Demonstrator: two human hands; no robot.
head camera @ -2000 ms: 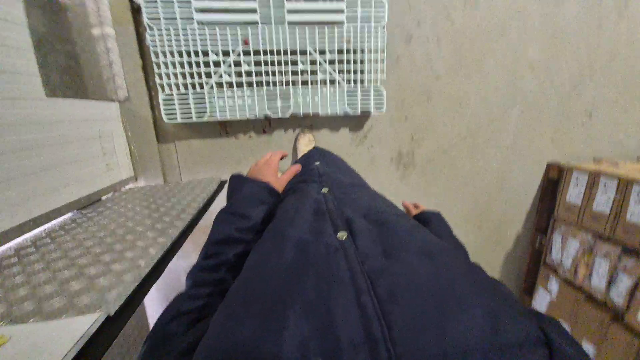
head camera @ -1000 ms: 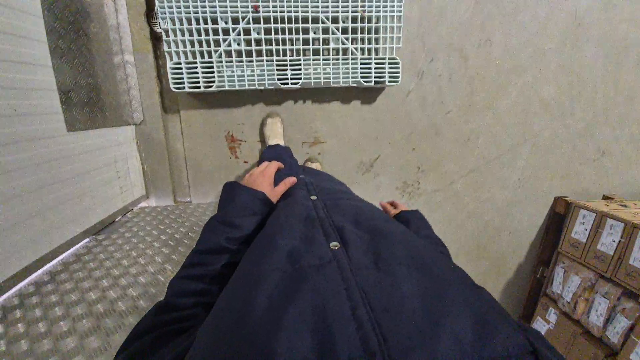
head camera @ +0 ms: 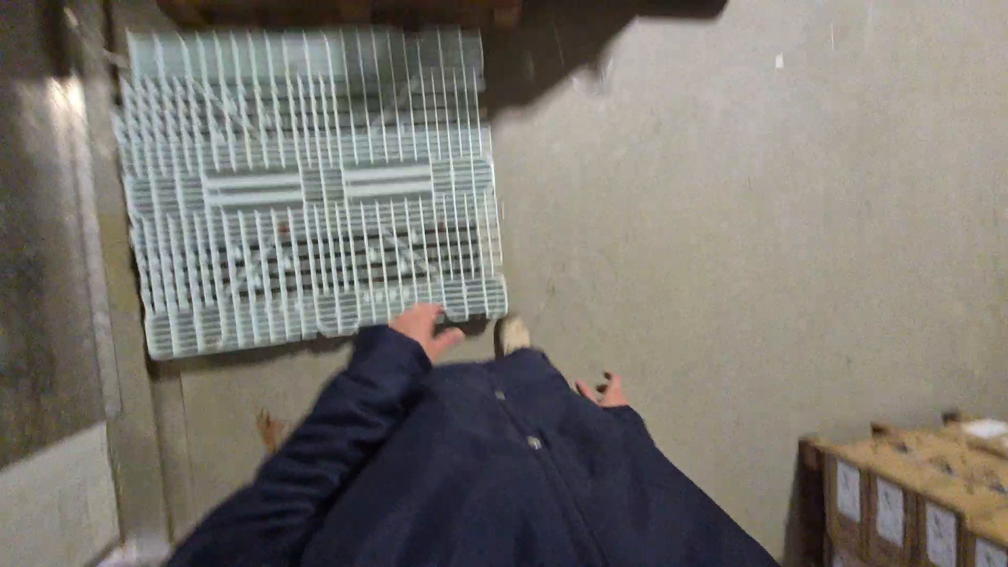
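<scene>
My left hand (head camera: 428,329) hangs in front of me with its fingers apart, holding nothing. In the view it overlaps the near edge of a pale green slatted plastic pallet (head camera: 315,185) lying on the floor; I cannot tell any contact. My right hand (head camera: 605,390) is low at the right side of my dark blue coat (head camera: 488,472), its fingers spread and nothing in them. One light-coloured shoe (head camera: 515,335) shows past the coat's front, close to the pallet's near right corner. The picture is blurred.
Cardboard boxes with labels (head camera: 890,508) stand stacked at the lower right. A dark, blurred object (head camera: 551,55) crosses the top, above the pallet's far edge. Along the left runs a wall or door edge (head camera: 98,299). Concrete floor (head camera: 748,236) stretches right of the pallet.
The view has moved forward, so the pallet sits lower and more of it shows. A dark object has come in at the top. The metal tread plate at the lower left has left the view.
</scene>
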